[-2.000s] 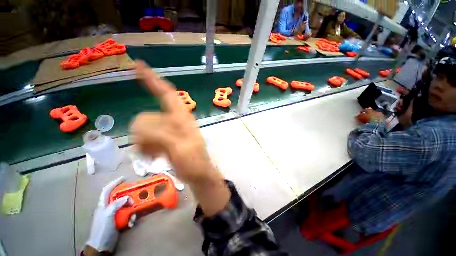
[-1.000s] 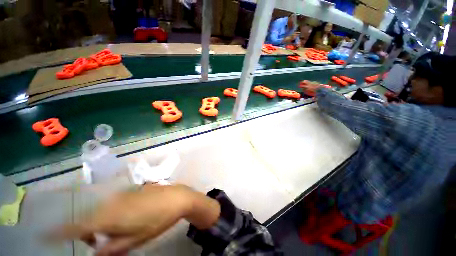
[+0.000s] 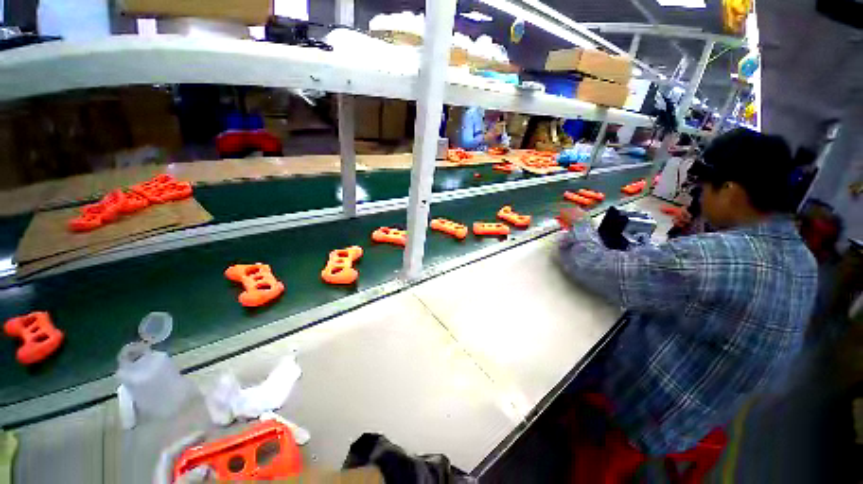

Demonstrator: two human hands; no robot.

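Note:
An orange controller shell (image 3: pixel 248 456) is at the bottom edge, cut off below. White gloved fingers of my left hand (image 3: pixel 168 459) show at its left end and hold it; the rest of that hand is out of the picture. My right hand (image 3: pixel 333 475) shows only as a strip of bare skin at the bottom edge, beside the shell, under a dark checked sleeve. Its fingers cannot be made out. A crumpled white cloth (image 3: pixel 254 394) lies on the bench just beyond the shell. A translucent white bottle (image 3: pixel 153 386) with its lid open stands to the left.
A green conveyor belt (image 3: pixel 194 326) with spaced orange shells runs beyond the pale bench (image 3: pixel 378 364). A white frame post (image 3: pixel 426 142) rises at the bench edge. A cardboard sheet (image 3: pixel 114 238) bears piled shells. A person in a checked shirt (image 3: pixel 714 307) sits at right.
The view has tilted up, so the bench things sit lower. My right hand has dropped almost out of the picture. The neighbour's arm has drawn back from its reach over the belt.

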